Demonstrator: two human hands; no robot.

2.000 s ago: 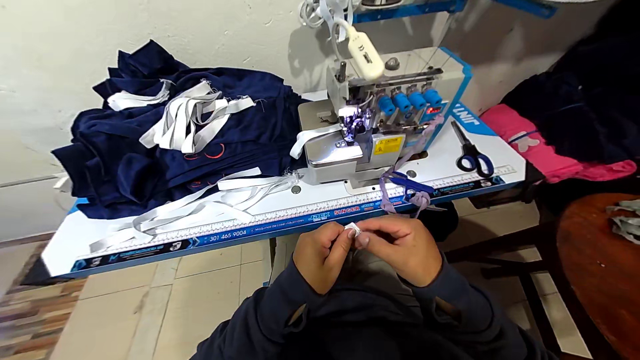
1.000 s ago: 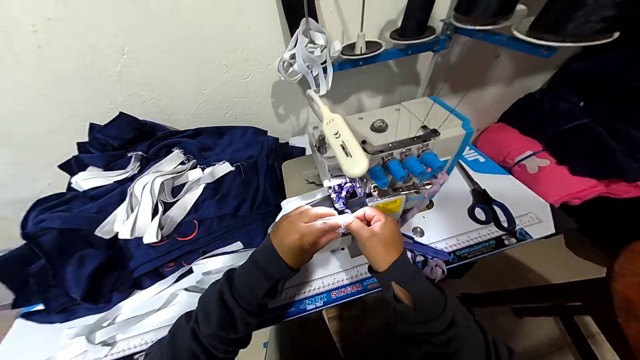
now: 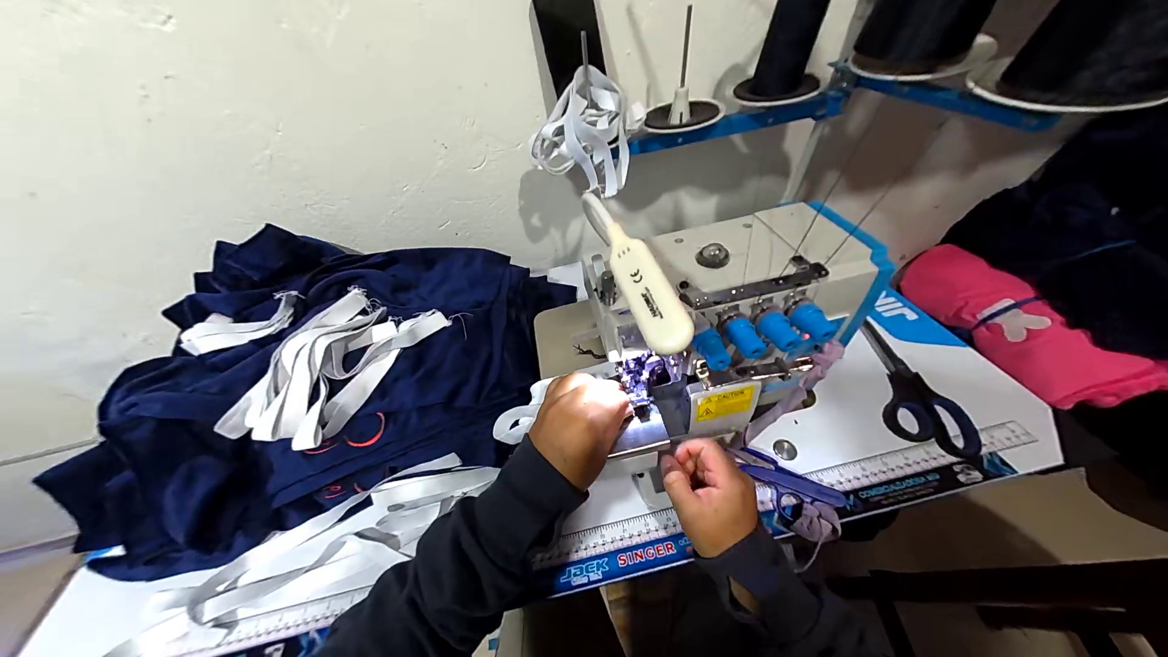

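Observation:
My left hand [image 3: 581, 427] is at the needle area of an overlock sewing machine [image 3: 748, 246], its fingers closed near the presser foot under the lit lamp [image 3: 650, 297]. A looped white elastic band [image 3: 518, 423] shows just left of that hand, which hides most of it. My right hand [image 3: 710, 493] is lower, at the front edge of the machine's plate, thumb and forefinger together with the other fingers curled; whether anything is between them is not visible. Purple and lilac strips [image 3: 794, 484] hang beside it on the right.
Navy garments [image 3: 438, 292] lie left of the machine, with cut white elastic pieces [image 3: 319, 365] on top and long white strips [image 3: 365, 538] in front. Dark-handled scissors [image 3: 926, 411] lie right, near a ruler strip [image 3: 958, 452]. Pink cloth [image 3: 1022, 338] is beyond. Thread cones [image 3: 789, 46] stand above.
Both hands were together over the table edge with a small white piece, then rose to the machine. Now they are apart, the left at the presser foot and the right lower. The view has moved closer.

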